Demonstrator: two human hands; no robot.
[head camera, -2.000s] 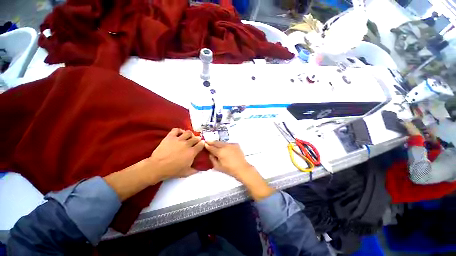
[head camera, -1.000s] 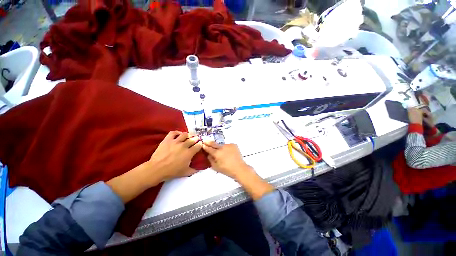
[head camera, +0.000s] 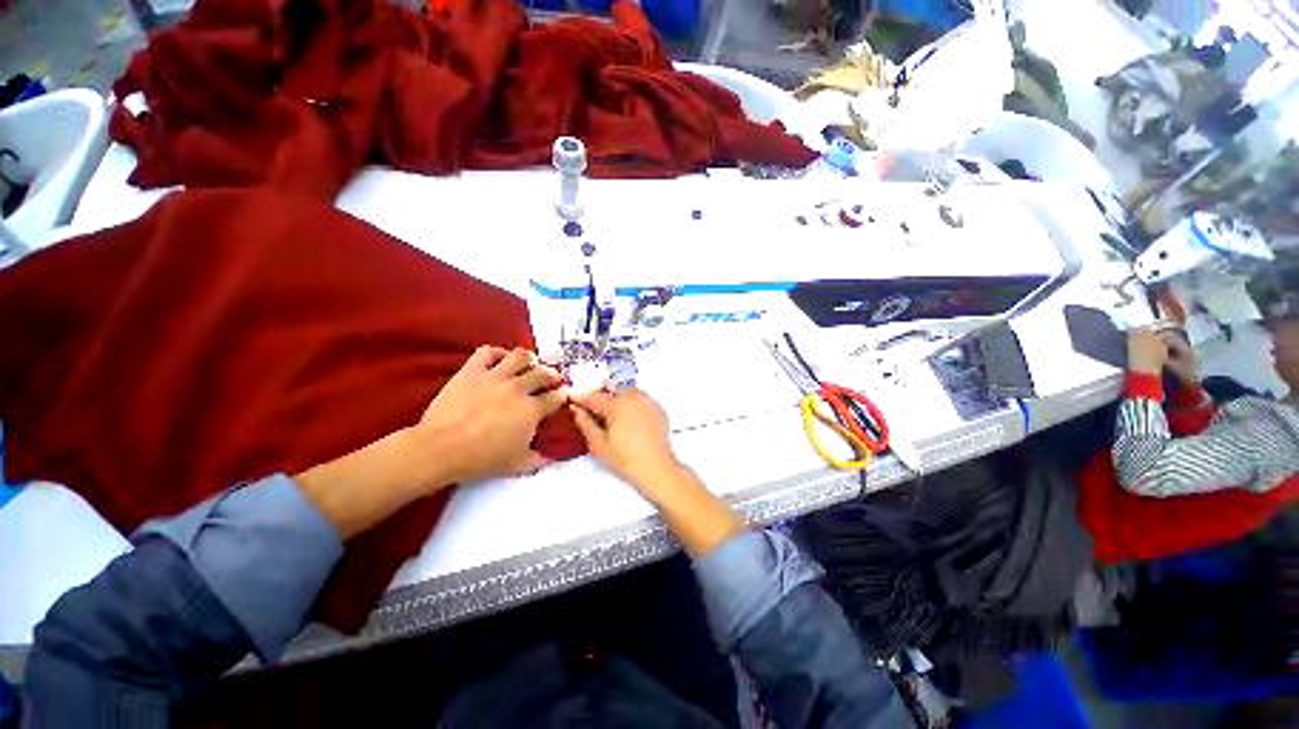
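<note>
The rust-red garment piece (head camera: 271, 335) lies spread on the white table, left of the needle. My left hand (head camera: 492, 413) lies on its right edge, fingertips pinching the cloth just in front of the presser foot (head camera: 591, 346). My right hand (head camera: 624, 434) pinches the same edge from the right, thumb and fingertips touching near my left fingertips. The held seam is too small to make out in detail. The white sewing machine (head camera: 826, 235) has a blue stripe, "JACK" lettering and a black panel.
Orange-red and yellow handled scissors (head camera: 846, 422) lie right of my right hand. Heaped red cloth (head camera: 428, 93) is behind the machine head. A silvery tension post (head camera: 570, 178) stands above the needle end. Dark grey fringed cloth (head camera: 940, 556) hangs below the table. Another person's striped sleeve (head camera: 1197, 449) is at right.
The view has shifted slightly. My right hand has tilted more upright, its fingertips slightly lower against the fabric edge. My left hand keeps its place on the cloth.
</note>
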